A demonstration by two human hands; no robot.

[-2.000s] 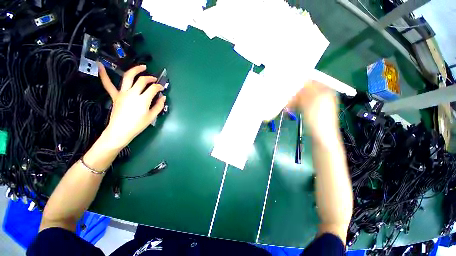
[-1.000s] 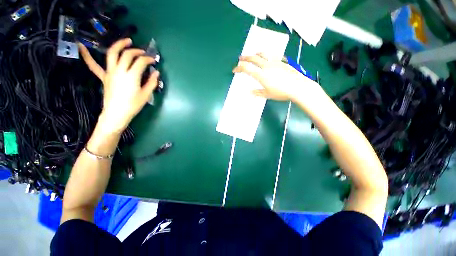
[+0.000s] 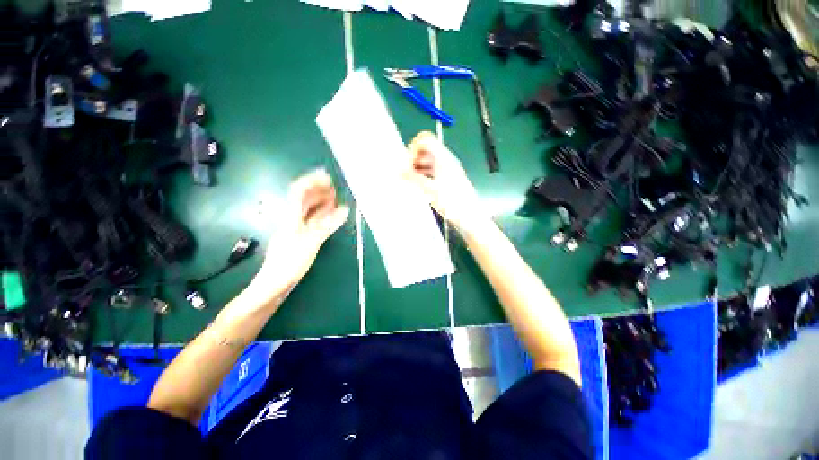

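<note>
A long white strip sheet [image 3: 382, 184] lies slanted on the green bench mat in front of me. My right hand [image 3: 433, 175] is at the sheet's right edge, fingers curled; the blur hides whether it grips the sheet. My left hand [image 3: 314, 208] is left of the sheet, apart from it, blurred with fingers curled; I cannot tell if it holds anything. Two metal-faced connector modules [image 3: 199, 153] lie on the mat at the left, beside the left heap, with neither hand on them.
Blue-handled cutters [image 3: 429, 115] and a thin black tool [image 3: 488, 126] lie beyond the sheet. Black cable assemblies are heaped at left [image 3: 99, 193] and right [image 3: 664, 153]. White sheets [image 3: 438, 11] show at the far edge. Blue bins [image 3: 660, 377] stand below the bench edge.
My left hand has left the connector modules and moved right, near the sheet. The white sheet now slants the other way, with my right hand at its right edge. The cutters are uncovered.
</note>
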